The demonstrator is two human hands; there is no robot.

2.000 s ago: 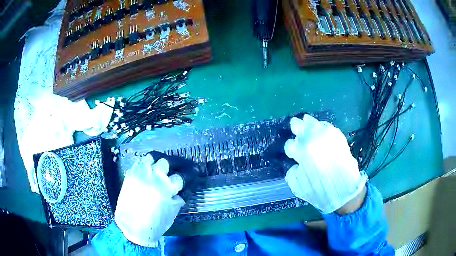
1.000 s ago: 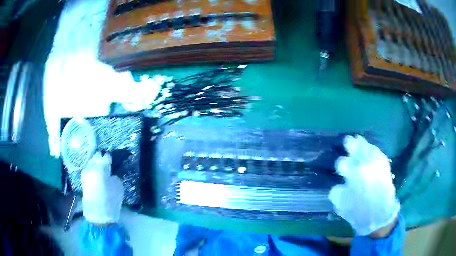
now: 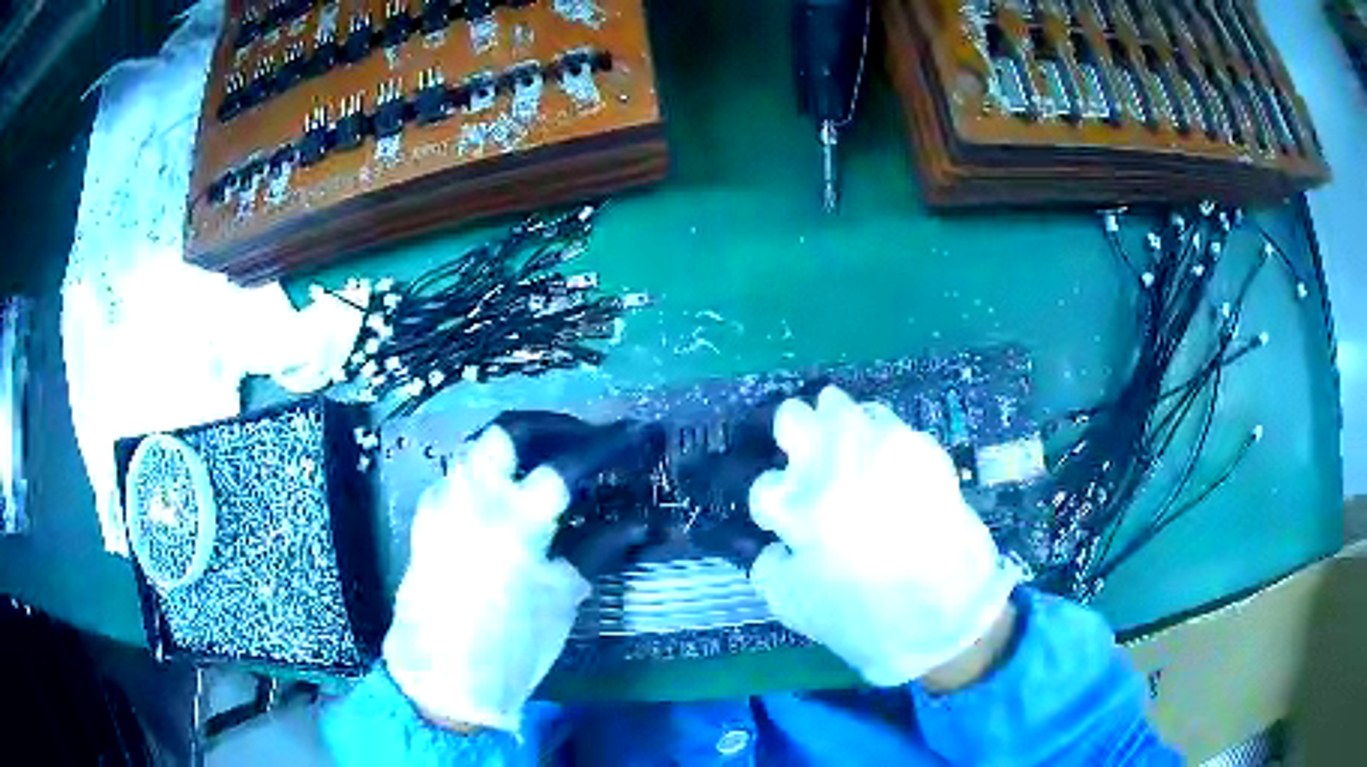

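The speckled assembly jig (image 3: pixel 937 382) lies flat on the green mat, with the ribbed silver heat sink (image 3: pixel 675 596) along its near side. My left hand (image 3: pixel 495 577), in a white glove with black fingertips, is over the left-middle of the jig. My right hand (image 3: pixel 885 540), gloved alike, is just right of it. Both sets of dark fingertips meet over the transistor row, with thin silver legs (image 3: pixel 667 477) between them. The fingers hide most of the row, and I cannot tell whether they grip a part. A small white piece (image 3: pixel 1012 462) lies at the jig's right end.
A black screw tray (image 3: pixel 278 599) with a pale round dish (image 3: pixel 170 513) stands left. Stacked brown boards stand back left (image 3: pixel 435 180) and back right (image 3: pixel 1124 173). An electric screwdriver (image 3: pixel 829 68) hangs between them. Wire bunches lie left (image 3: pixel 495 322) and right (image 3: pixel 1147 390); cardboard (image 3: pixel 1244 644) is lower right.
My left hand was over the screw tray a second ago and is back over the jig. My right hand has moved left along the jig to meet it. The view has shifted.
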